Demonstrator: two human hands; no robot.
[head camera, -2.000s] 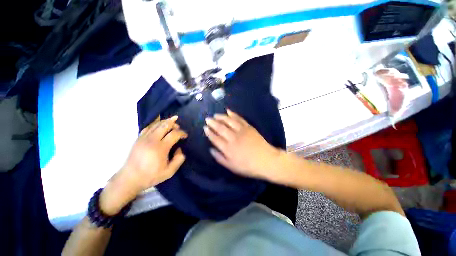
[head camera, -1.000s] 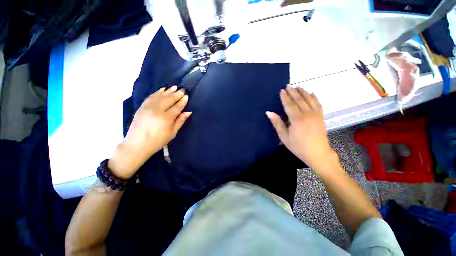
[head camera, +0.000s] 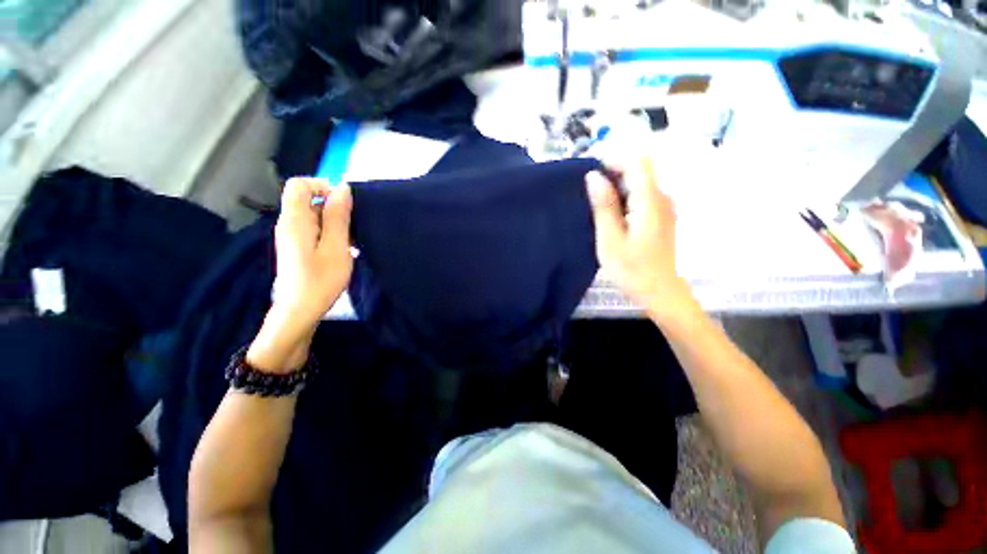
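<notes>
A dark navy garment panel (head camera: 476, 254) hangs between my hands, raised in front of the table's front edge, its top edge stretched nearly straight. My left hand (head camera: 313, 247) pinches its upper left corner between thumb and fingers. My right hand (head camera: 633, 224) grips its upper right corner. The sewing machine (head camera: 736, 92) stands behind, white with a blue stripe. Its presser foot area (head camera: 565, 132) is just behind the panel's top edge; whether cloth lies under the foot cannot be told.
Thread snips (head camera: 831, 240) and a pinkish scrap (head camera: 896, 240) lie at the right of the white table (head camera: 747, 243). A black plastic bag (head camera: 379, 49) is at upper left. Dark cloth (head camera: 103, 243) is heaped at left. A red stool (head camera: 918, 476) stands on the floor at lower right.
The panel was flat on the table under my hands; now it is lifted clear by its corners, nearer my body. Both hands have closed on it. The view has shifted left.
</notes>
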